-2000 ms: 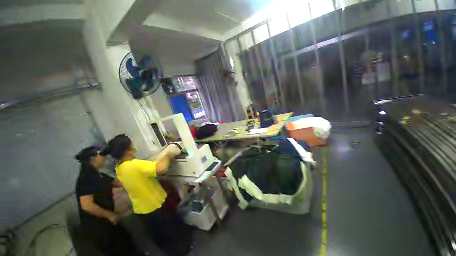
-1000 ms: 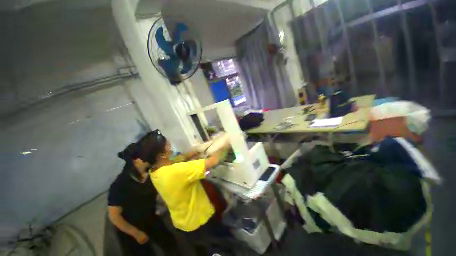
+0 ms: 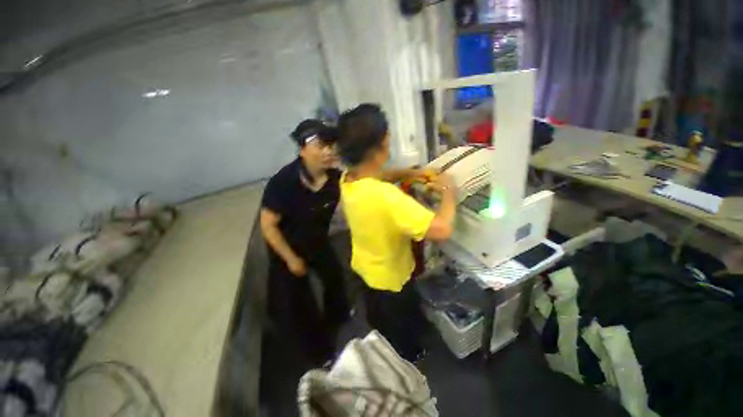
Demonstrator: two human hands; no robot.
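Note:
Neither of my hands is in the picture. A cream cloth bundle [image 3: 367, 381] with dark bands shows at the bottom middle, nearest to me, cut off by the lower edge; what holds or carries it is hidden. The white-framed machine [image 3: 509, 232] stands upright on a bench at right of centre, with a green light on it. A striped cream bundle [image 3: 466, 167] lies in its frame, under the hands of a person in yellow [image 3: 379, 228].
A person in black [image 3: 297, 212] stands beside the one in yellow. A long pale table [image 3: 175, 281] at left bears tied bundles [image 3: 85, 277]. A dark green cloth heap [image 3: 668, 318] fills the lower right. Another worktable [image 3: 595, 151] stands behind.
The view has turned left and come closer to the two people and the machine. The pale table and the cream bundle at the bottom have come into view; the wall fan has mostly left it.

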